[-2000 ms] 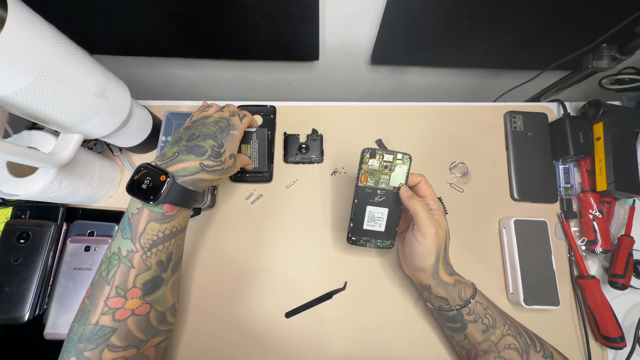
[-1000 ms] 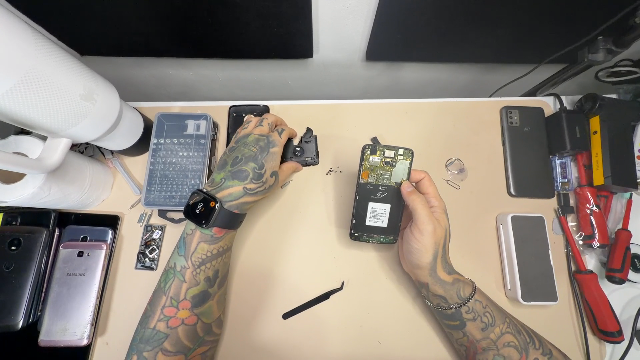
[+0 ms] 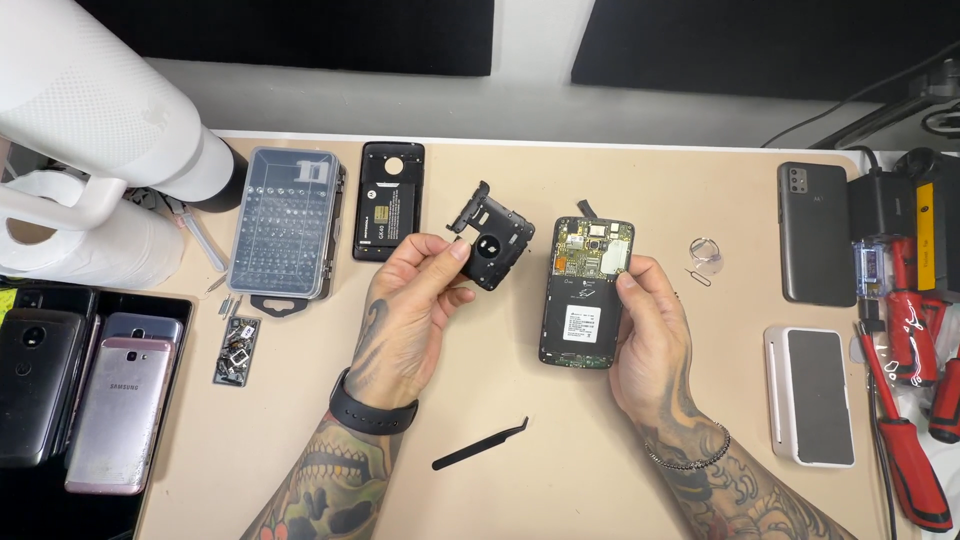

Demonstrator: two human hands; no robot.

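Observation:
Between thumb and fingers, my left hand holds a black plastic phone inner cover with a round camera opening, tilted above the table. Gripped by its right edge in my right hand is an opened smartphone; its green circuit board shows at the top and a white label lower down. A short black flex or tab sticks out from its top edge. Black bent-tip tweezers lie on the table below and between both hands. Behind my left hand lies a black phone back cover with a Motorola battery on it.
At the left are a bit case, a small parts tray, several phones, a paper roll and a large white tumbler. Rightward lie a SIM ejector pin, a dark phone, a white box-like device and red-handled screwdrivers.
My left hand has picked up the black inner cover, which lay beside the back cover two seconds ago, and brought it toward the opened phone. My right hand still holds the phone.

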